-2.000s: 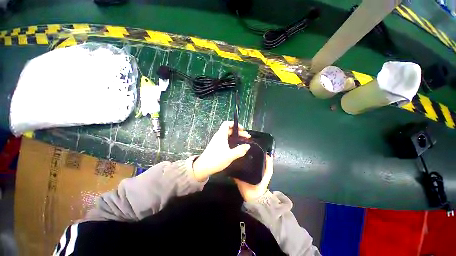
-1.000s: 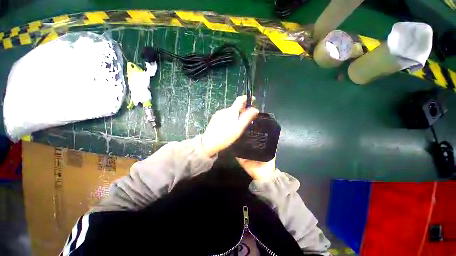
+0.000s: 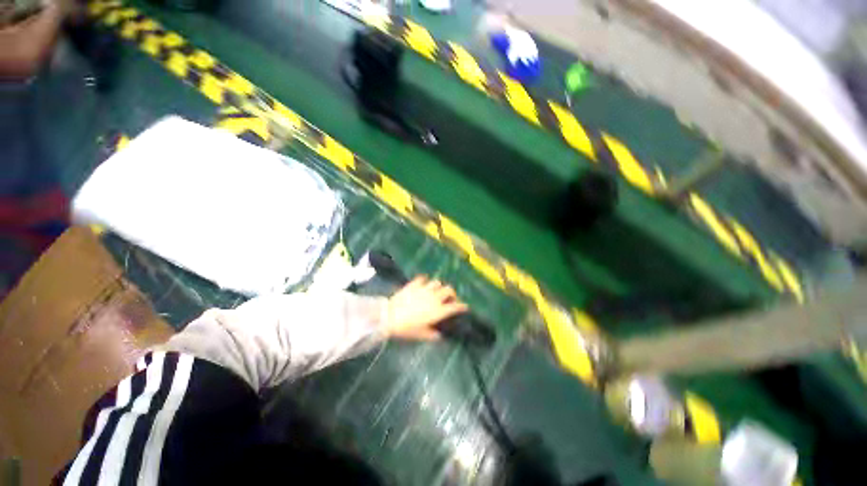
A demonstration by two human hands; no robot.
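My left hand (image 3: pixel 423 309) reaches over the bench, its fingers at a folded black power cord bundle (image 3: pixel 466 329). Blur hides whether they close on it. The cord runs down to a dark, blurred shape (image 3: pixel 532 465) at the bottom edge, perhaps the power socket. My right hand is not in view. A small black end piece (image 3: pixel 385 266), perhaps the plug, lies beside the white air blow gun (image 3: pixel 337 273), which my left sleeve partly covers.
White plastic bags (image 3: pixel 214 204) lie left on the bench, a cardboard box (image 3: pixel 71 332) below them. A black socket (image 3: pixel 375 66) and a dark item (image 3: pixel 587 197) are on the green belt. A pale post (image 3: pixel 732 340), tape roll (image 3: pixel 648 406) and white-topped bottle (image 3: pixel 756 460) stand right.
The view has swung and tilted, showing more of the belt. My left hand has left the socket for the cord bundle. My right hand and the held socket have left clear view.
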